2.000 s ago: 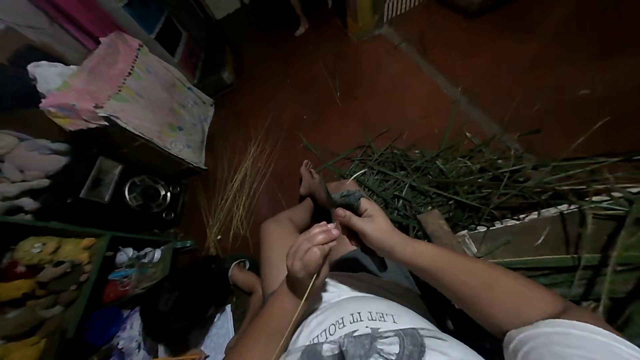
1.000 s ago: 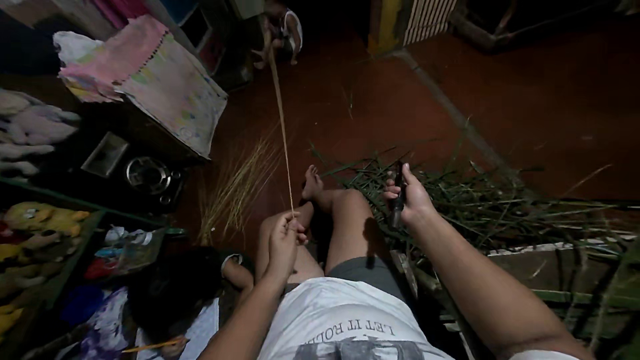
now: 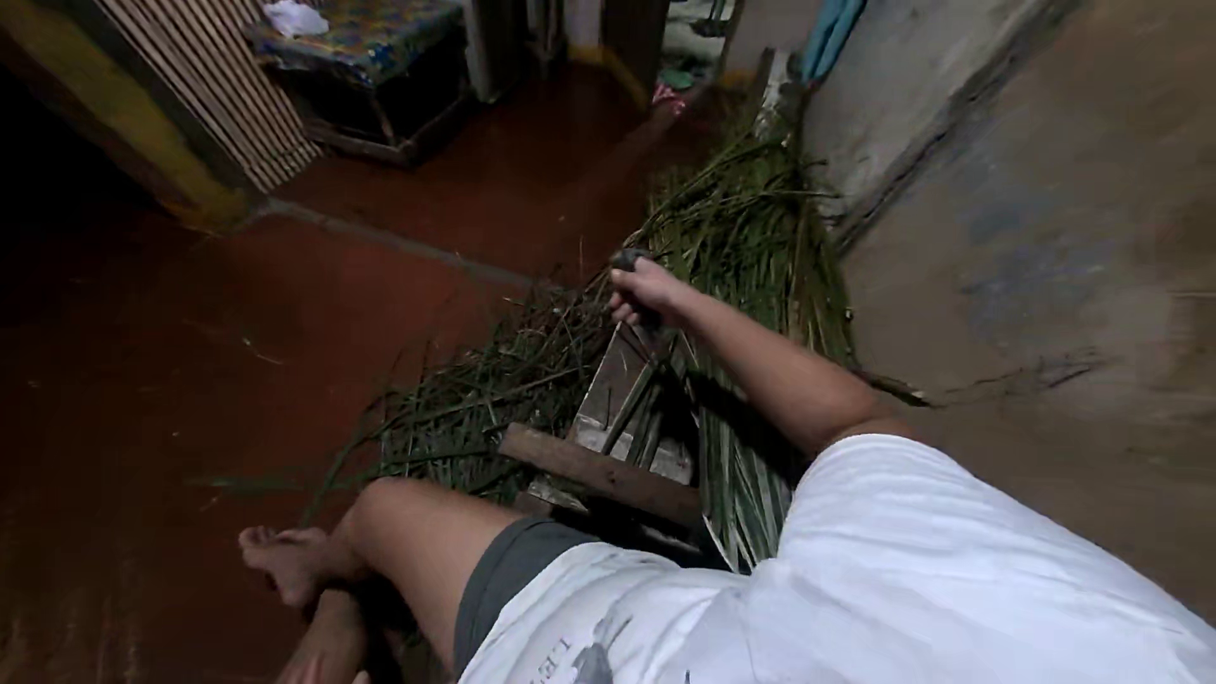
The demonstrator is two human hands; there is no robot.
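Over the heap of long green palm leaves (image 3: 750, 237), my right hand (image 3: 646, 290) is closed around a dark object (image 3: 629, 258), probably a knife; its ends show above and below the fist, and its full shape is unclear. Below this hand are a wooden board (image 3: 613, 380) and several loose leaf strips. At the bottom edge, beside my bent leg, are what look like fingertips of my left hand (image 3: 313, 671); the rest is cut off, and whether it holds anything is hidden.
A rough wooden bar (image 3: 598, 470) crosses near my hip. Tangled green leaf scraps (image 3: 456, 418) lie on the red floor (image 3: 380, 285). A concrete wall (image 3: 912, 123) stands right of the leaves. A cloth-covered table (image 3: 366, 43) and a slatted panel (image 3: 209, 85) are farther back.
The view has swung far to the right. My right hand, earlier beside my knees, is now out over the palm leaves. My left hand, which held a long pale strip, has mostly left view.
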